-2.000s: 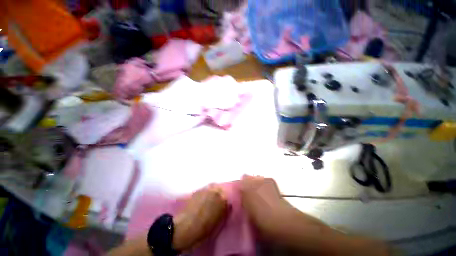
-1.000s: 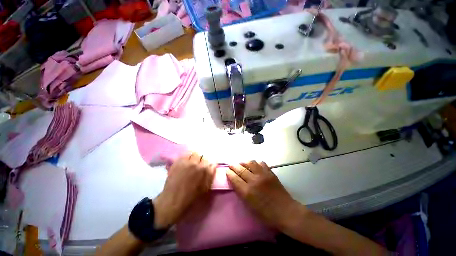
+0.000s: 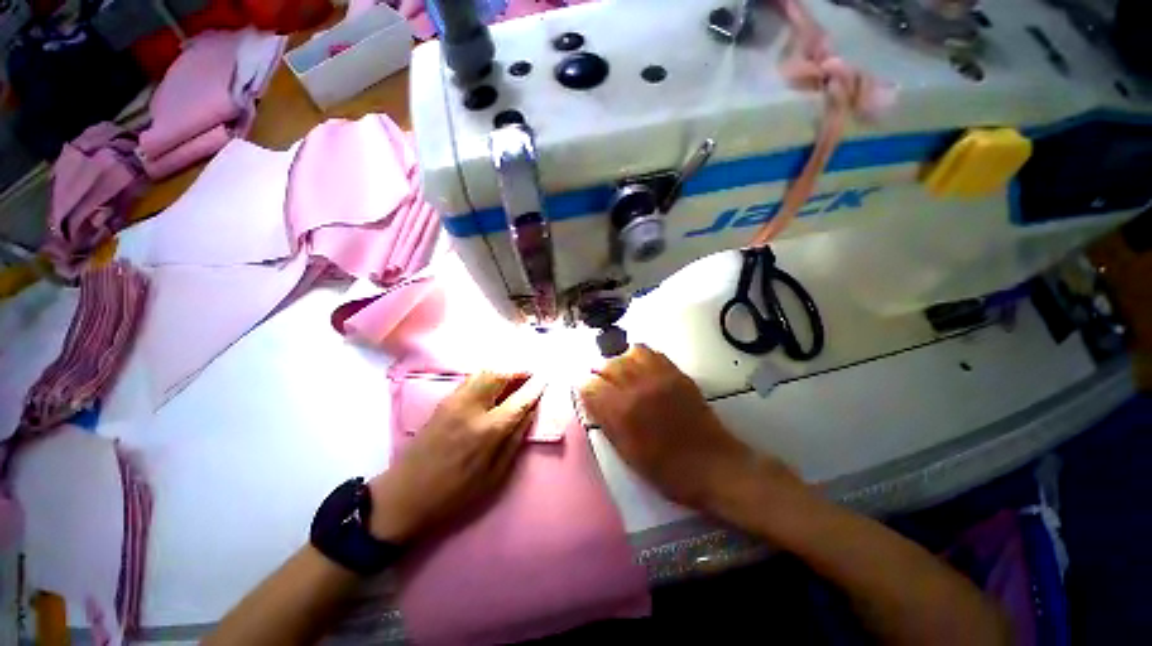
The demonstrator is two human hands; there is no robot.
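A pink panel (image 3: 518, 555) lies on the white table in front of the needle and hangs toward the table's front edge. My left hand (image 3: 468, 435), with a black watch on the wrist, lies on its left part, fingertips at a folded seam edge (image 3: 551, 416). My right hand (image 3: 651, 423) is at the right side of that edge, fingers curled, just below the presser foot area (image 3: 546, 323). Bright glare hides the exact contact of foot and fabric. The white lockstitch machine (image 3: 708, 164) stands over the work.
Black-handled scissors (image 3: 771, 309) lie beneath the machine arm. Pink cut pieces (image 3: 360, 196) lie left of the head, with more bundles (image 3: 89, 341) at the far left. A small white box (image 3: 350, 57) stands behind. A pink strip (image 3: 828, 114) hangs over the head.
Both hands and the panel have moved up closer to the needle. The panel now lies longer toward the front edge. The view has shifted, so the machine appears nearer and further left.
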